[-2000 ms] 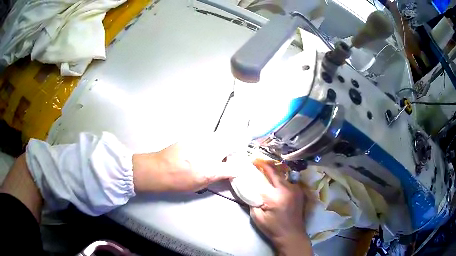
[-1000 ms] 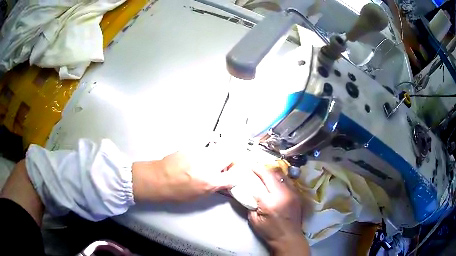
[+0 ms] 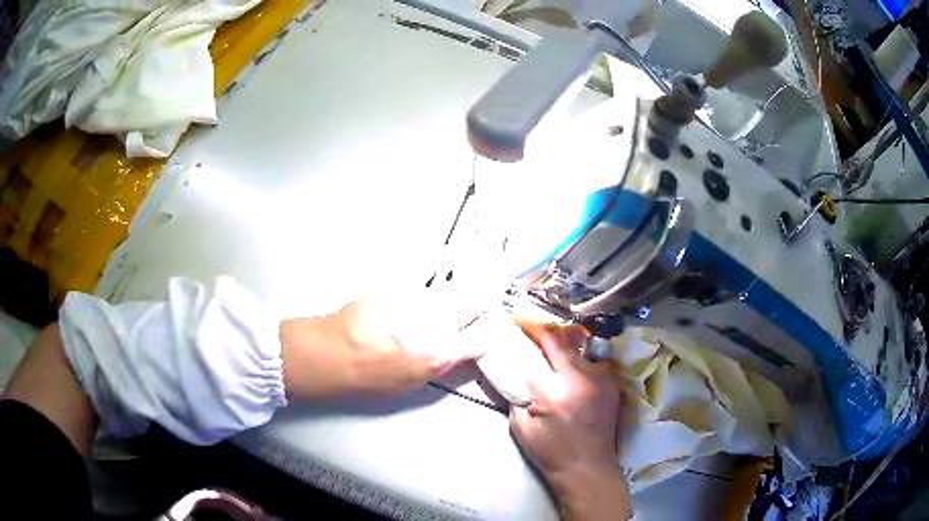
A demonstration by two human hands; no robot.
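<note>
My left hand [image 3: 382, 351] lies on the white table left of the needle area, its fingertips on the edge of a narrow whitish cloth band [image 3: 506, 364]. My right hand [image 3: 572, 407] holds the band's right side between thumb and fingers, just below the presser foot area [image 3: 550, 295]. The lamp glare washes out my left fingers and the cloth near the needle. The cream garment piece [image 3: 693, 407] lies bunched right of my right hand, under the sewing machine head [image 3: 733, 275]. The needle itself cannot be made out.
A grey machine lamp [image 3: 530, 97] hangs over the glare. A crumpled cream cloth pile [image 3: 122, 71] lies upper left on a shiny yellow-brown taped package [image 3: 82, 204]. The table [image 3: 336, 458] has a marked front edge. A brown-edged box [image 3: 735, 486] is at lower right.
Both hands stay near the needle with small shifts. The band between them has turned slightly and shows longer and narrower. A dark line on the table below it shows again between the hands.
</note>
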